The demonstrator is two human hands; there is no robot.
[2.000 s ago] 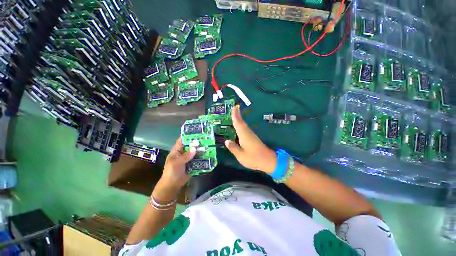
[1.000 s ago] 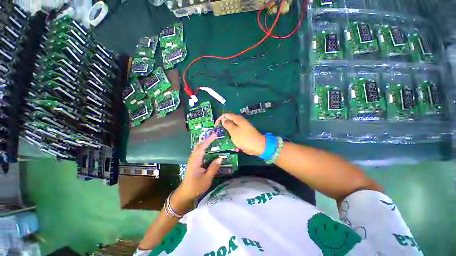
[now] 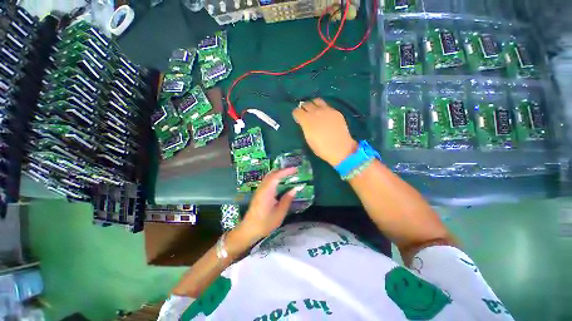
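Observation:
My left hand (image 3: 268,204) grips a green two-part circuit board (image 3: 293,164) near the bench's front edge; its display is blurred. Another joined pair of green boards (image 3: 249,157) lies on the mat just left of it. My right hand (image 3: 323,130) is up and right of the held board, fingers pinched on the end of a thin black cable (image 3: 344,102); a small light tip shows at the fingertips, and the rest of that end is hidden. The red lead (image 3: 276,73) ends in a white connector (image 3: 239,126) above the lying boards, beside a white strip (image 3: 263,118).
Several joined boards (image 3: 193,103) lie at the left of the mat. A rack of boards (image 3: 84,106) stands further left. Clear trays with single boards (image 3: 453,118) are at right. Instruments (image 3: 288,10) and a tape roll (image 3: 121,19) are at the back. An open carton (image 3: 179,243) is below the edge.
The joined boards have been parted into two pairs, one on the mat and one in my left hand. My right hand moved up and right; the small adapter no longer shows lying on the mat.

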